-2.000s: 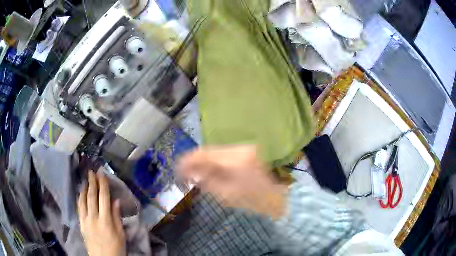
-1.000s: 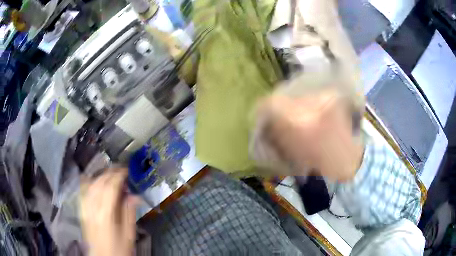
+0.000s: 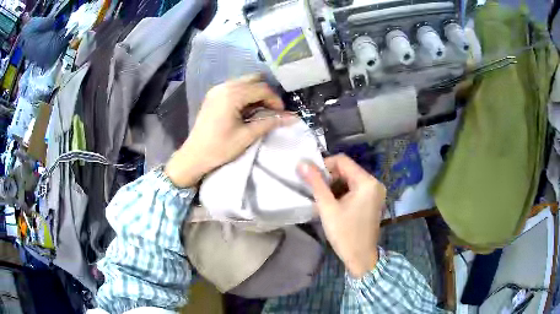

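Note:
An off-white lining piece point(image 3: 276, 178) lies bunched in front of the overlock machine point(image 3: 295, 55), its top edge close to the needle area. My left hand point(image 3: 230, 126) pinches its upper edge between thumb and fingers. My right hand point(image 3: 350, 202) pinches its right edge below the needle area. A grey-brown garment piece point(image 3: 236, 251) hangs below the off-white piece at the table's front. Whether the two are joined cannot be seen. The presser foot is mostly hidden by my left hand and the cloth.
Heaped grey-brown panels point(image 3: 132, 67) with a striped cord point(image 3: 92, 158) lie at the left. Olive-green panels point(image 3: 497, 153) hang at the right. Lint lies over a blue patch point(image 3: 408, 168) beside the machine. A black phone point(image 3: 481, 279) is on the right tray.
The view has swung left. Both hands are now together at the machine with the off-white piece. My right hand has left the area by the olive-green panels.

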